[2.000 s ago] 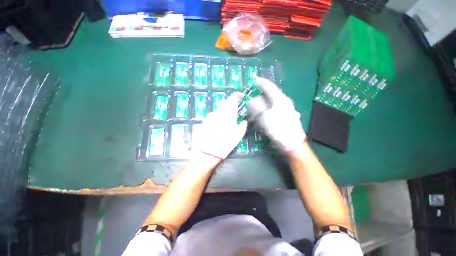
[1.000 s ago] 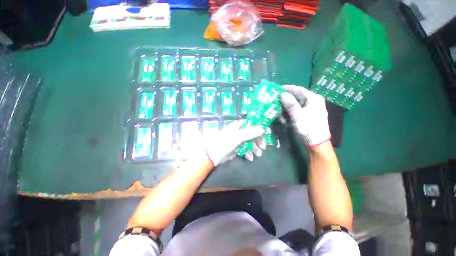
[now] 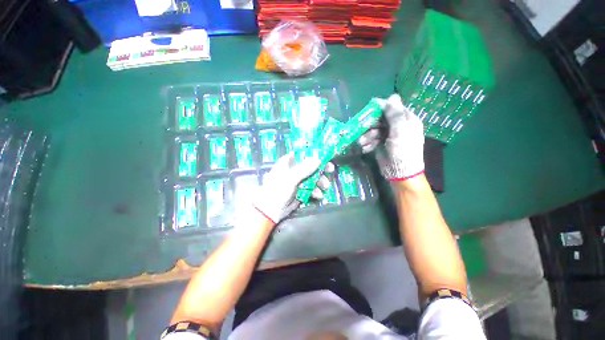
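Observation:
My left hand [image 3: 284, 188], in a white knit glove, holds several green circuit boards [image 3: 341, 138] fanned out over the right part of the clear plastic tray [image 3: 169, 153]. My right hand [image 3: 402, 141], also gloved, pinches the upper right end of one long green board piece. The tray lies flat with green boards in many of its pockets. Glare hides the contents of some front pockets, and my hands and the boards cover others. The panel stack [image 3: 458, 56] stands to the right of the tray.
A dark ribbed pad [image 3: 434, 166] is beside the stack. A wrapped roll [image 3: 294, 50], red sheets [image 3: 328, 20], a long white box [image 3: 159, 50] and a blue bin [image 3: 222, 18] are at the back. Shiny clear trays [image 3: 16, 192] are at left.
The boards came up from a bunch between both hands and now spread in a fan. My right hand moved right and up, to the far end of one piece. The camera view also shifted.

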